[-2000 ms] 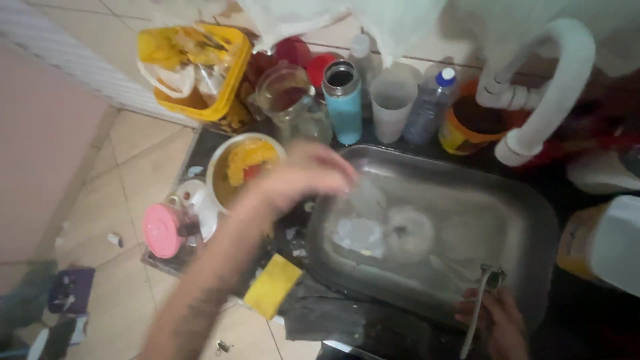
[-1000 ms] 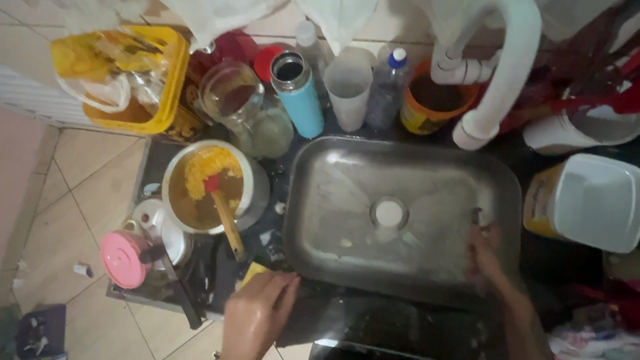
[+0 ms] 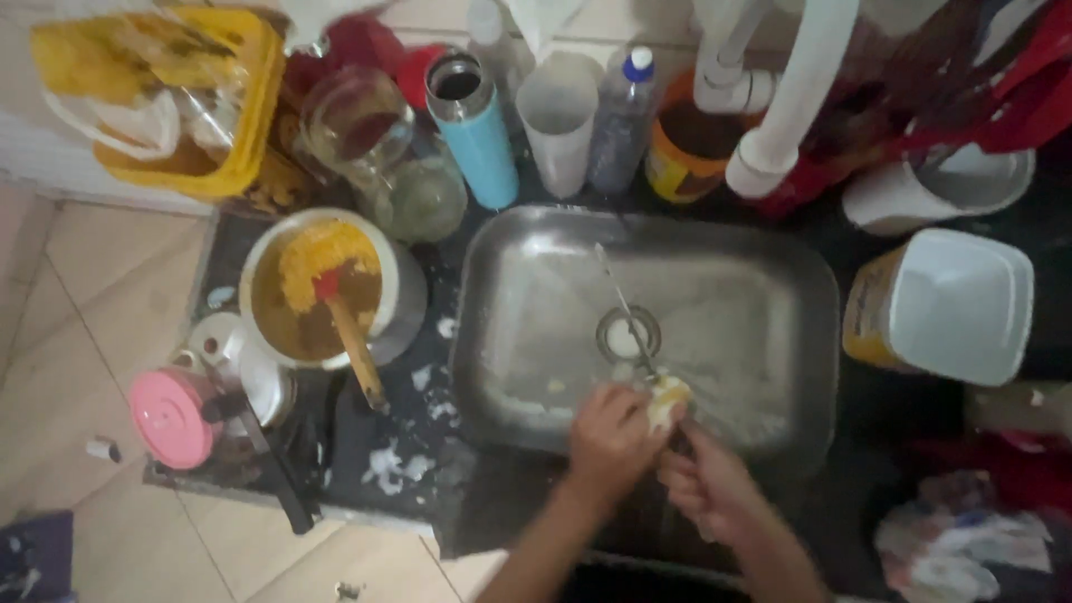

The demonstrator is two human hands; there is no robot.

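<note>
Above the near edge of the metal sink basin (image 3: pixel 737 301), my two hands meet. My left hand (image 3: pixel 615 440) is closed around a soapy yellow sponge (image 3: pixel 668 400). My right hand (image 3: pixel 712 486) grips the near end of a thin metal utensil (image 3: pixel 624 297), whose kind I cannot tell. The sponge wraps part of its shaft, and its far end points away over the round drain (image 3: pixel 628 333). My fingers hide the utensil's near end.
A pot (image 3: pixel 402 310) with yellow food and a wooden-handled red spatula (image 3: pixel 352 347) stands left of the sink. Behind are a blue bottle (image 3: pixel 481 151), a plastic cup (image 3: pixel 557 126) and the white faucet (image 3: pixel 779 126). An empty white tub (image 3: pixel 959 306) stands right. A black-handled utensil (image 3: pixel 280 477) overhangs the left counter edge.
My left hand has come from the counter left of the sink to over the basin with the sponge. My right hand has moved toward it, and the two now meet at the utensil.
</note>
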